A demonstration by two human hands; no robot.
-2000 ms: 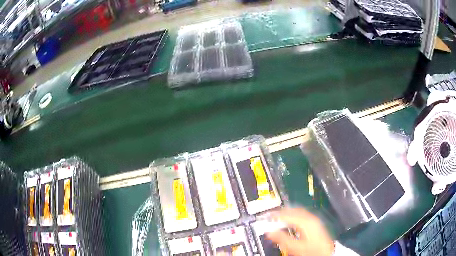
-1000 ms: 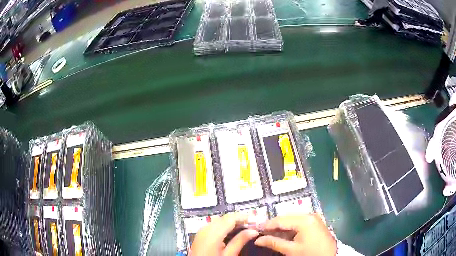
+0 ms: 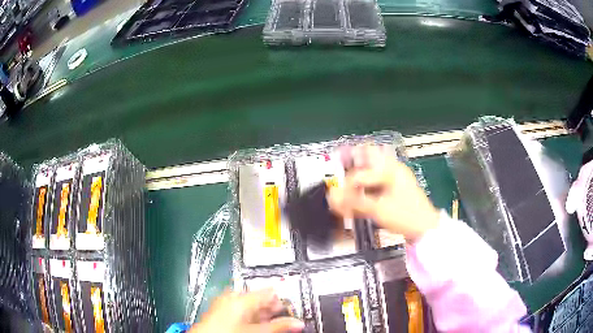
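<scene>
The blister tray (image 3: 302, 260) holds LCD display modules in front of me. The top-left LCD display module (image 3: 254, 221) has a silvery back with an orange strip. My right hand (image 3: 383, 192), blurred, holds a black sheet (image 3: 313, 213) by its right side, over the top-middle module. The sheet is blurred, and I cannot tell if it touches the module. My right hand hides most of the top-right module. My left hand (image 3: 247, 313) is at the lower left of the tray, over a module, cut off by the bottom edge; its fingertips' grip is unclear.
A stack of loaded trays (image 3: 127, 227) stands left, with clear plastic film (image 3: 209, 250) between it and the work tray. A stack of black sheets (image 3: 520, 188) lies right, near a small yellow strip (image 3: 455, 209). Clear trays (image 3: 325, 36) and a black tray (image 3: 185, 16) lie across the bench.
My hands have separated. My right hand has moved up over the tray's upper row with a black sheet; my left hand has moved down and left. The view has shifted slightly.
</scene>
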